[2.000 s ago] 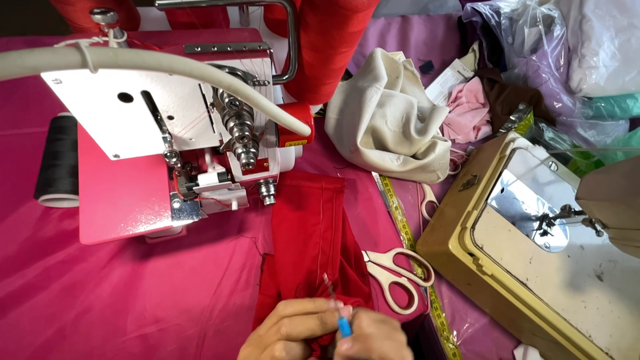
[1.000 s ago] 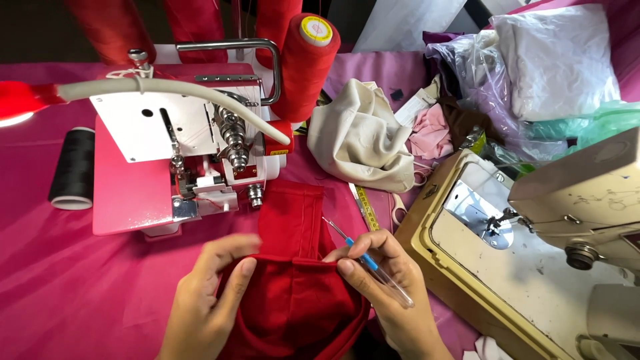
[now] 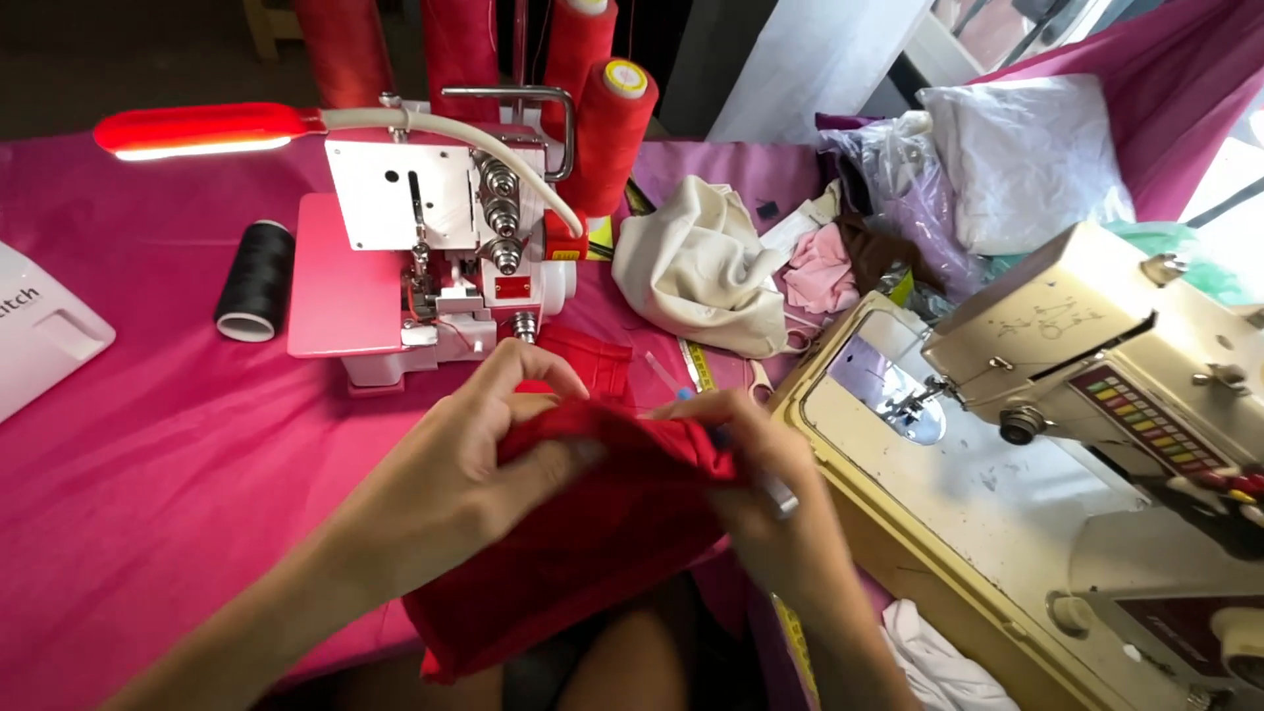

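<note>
My left hand (image 3: 494,454) grips the upper edge of a red fabric garment (image 3: 602,513) between thumb and fingers. The right end of that edge is bunched in my right hand (image 3: 765,454), which also holds a seam ripper with a blue and clear handle (image 3: 782,496), mostly hidden by the fingers. Part of the red cloth lies on the table beyond my hands, beside the pink and white overlock machine (image 3: 434,237). Scissors (image 3: 758,380) with pale handles and a yellow tape measure (image 3: 699,367) lie just behind my right hand, partly covered.
A beige sewing machine (image 3: 1047,316) in a yellowish base stands at right. Crumpled cream cloth (image 3: 701,267) lies at centre. Black thread (image 3: 259,281), red thread cones (image 3: 614,128), a lit lamp (image 3: 207,128) and a white plastic piece (image 3: 44,331) surround the overlock. Bagged fabric (image 3: 1027,158) sits at back right.
The garment's edge has been lifted and turned, and its lower part now hangs towards me. The seam ripper, plainly visible a second ago, is mostly covered by my right hand. The view has shifted.
</note>
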